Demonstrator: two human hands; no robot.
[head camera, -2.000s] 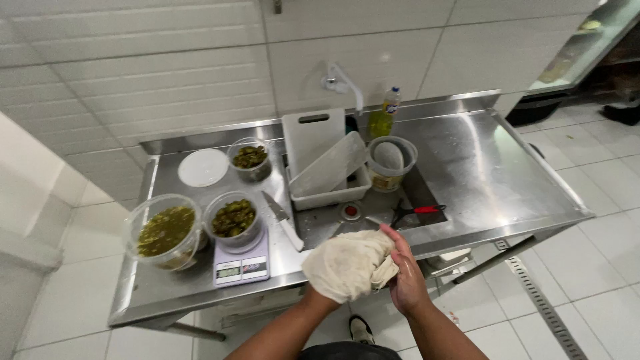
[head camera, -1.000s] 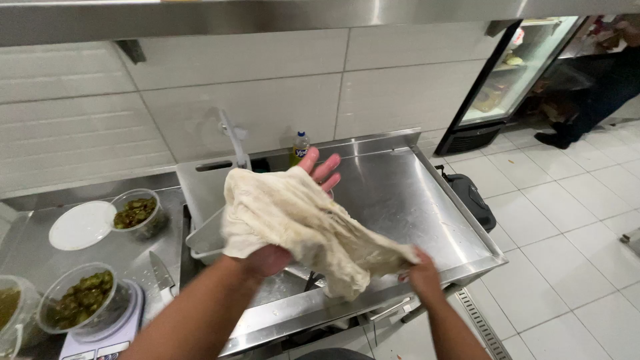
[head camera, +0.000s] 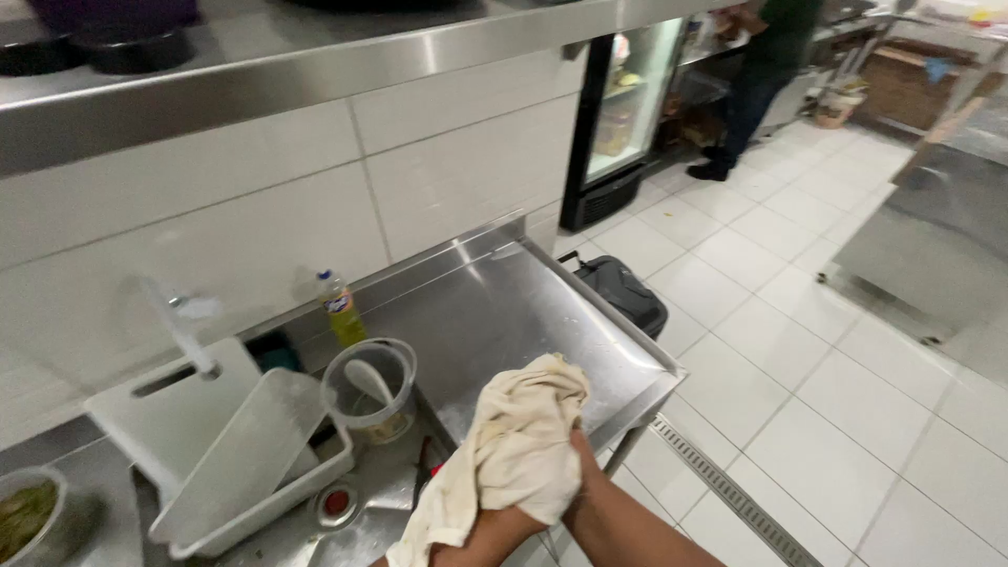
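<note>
A crumpled cream cloth (head camera: 524, 441) is bunched around both my hands in front of the steel counter's near edge. My left hand (head camera: 504, 529) is wrapped under the cloth, with only its wrist and part of the back showing. Beside it on the right, my right hand (head camera: 581, 465) presses against the cloth, its fingers mostly hidden by the folds. One end of the cloth hangs over my left forearm.
Left of the cloth, the sink holds a clear plastic bucket (head camera: 398, 402), a white tub (head camera: 260, 504) and a white cutting board (head camera: 181, 409). A bottle of yellow liquid (head camera: 342, 311) stands behind. A steel shelf (head camera: 315, 75) runs overhead. A person (head camera: 760, 87) stands beyond the fridge (head camera: 622, 110).
My hands have come together and the cloth, stretched between them one second ago, is now bunched. The view has swung right.
</note>
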